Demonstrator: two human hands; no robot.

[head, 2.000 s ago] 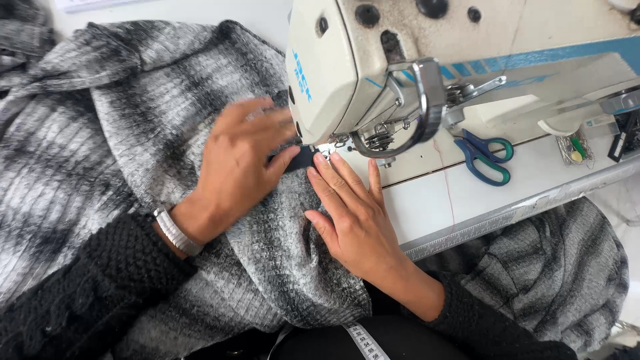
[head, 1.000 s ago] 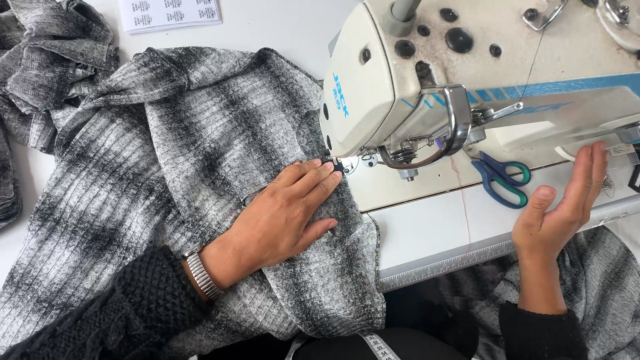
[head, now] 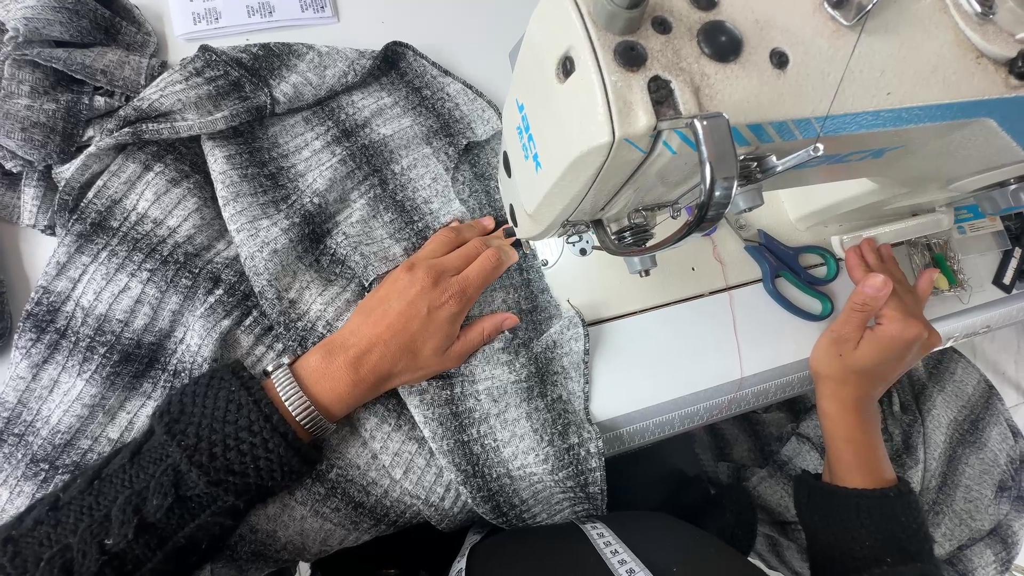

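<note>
Grey and black ribbed knit fabric (head: 320, 208) lies spread at the left, its edge running under the head of a Jack sewing machine (head: 560, 120). My left hand (head: 432, 304) rests palm down on this fabric, fingertips beside the presser foot, which is mostly hidden by the machine head; a small black piece shows at the fingertips. My right hand (head: 872, 328) is raised at the right, palm up, fingers partly curled around nothing visible. Its fingertips touch or overlap a white lever (head: 896, 230) on the machine. Scissors with blue and green handles (head: 792, 276) lie just left of it.
Pins in a clear box (head: 944, 268) sit right of my right hand. A ruler strip (head: 720, 404) edges the table. More grey fabric (head: 952, 432) hangs at lower right, and another bundle (head: 72, 96) lies at upper left near printed paper (head: 256, 12). A tape measure (head: 612, 548) hangs at the bottom.
My right hand has left the fabric near the presser foot and moved right to the white lever. My left hand now lies flat on the fabric. The view has shifted somewhat.
</note>
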